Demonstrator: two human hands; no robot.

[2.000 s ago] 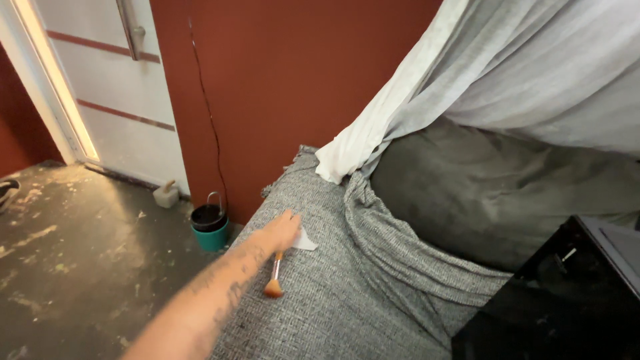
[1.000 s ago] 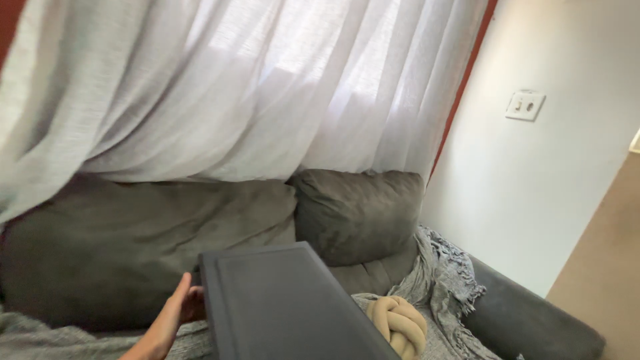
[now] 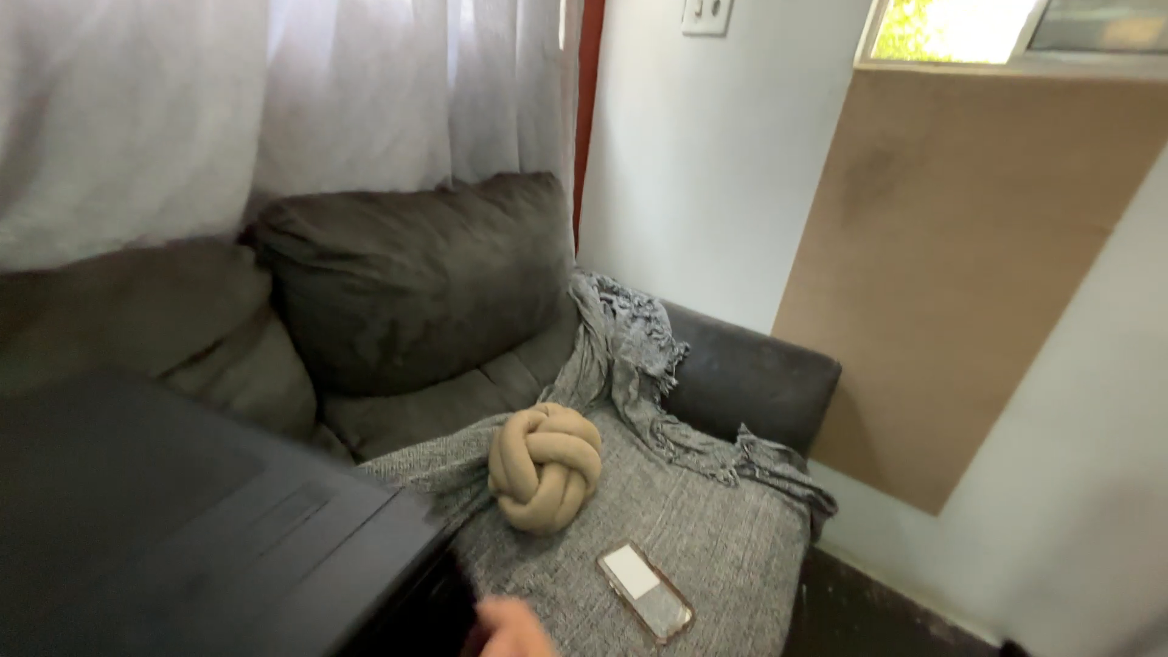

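A large dark box-like object (image 3: 210,520) fills the lower left, its flat top toward me and its right side in shadow. At the bottom edge, against that right side, a blurred part of my right hand (image 3: 513,630) shows, apparently holding the box; most of its fingers are cut off or hidden. My left hand is out of view. To the right of the box, a beige knotted ball cushion (image 3: 546,467) rests on a grey woven throw (image 3: 721,547) spread over the sofa seat. A phone in a clear case (image 3: 646,591), or a similar flat object, lies below the cushion.
Dark back cushions (image 3: 420,283) stand along the sofa under a pale sheer curtain (image 3: 347,100). The sofa's armrest (image 3: 748,370) meets a white wall with a switch plate (image 3: 706,15). A tan panel (image 3: 967,274) sits below a window (image 3: 949,32).
The view has swung right, from the door and red wall along the sofa to its far armrest. My left hand, seen beside the box a second ago, is out of view.
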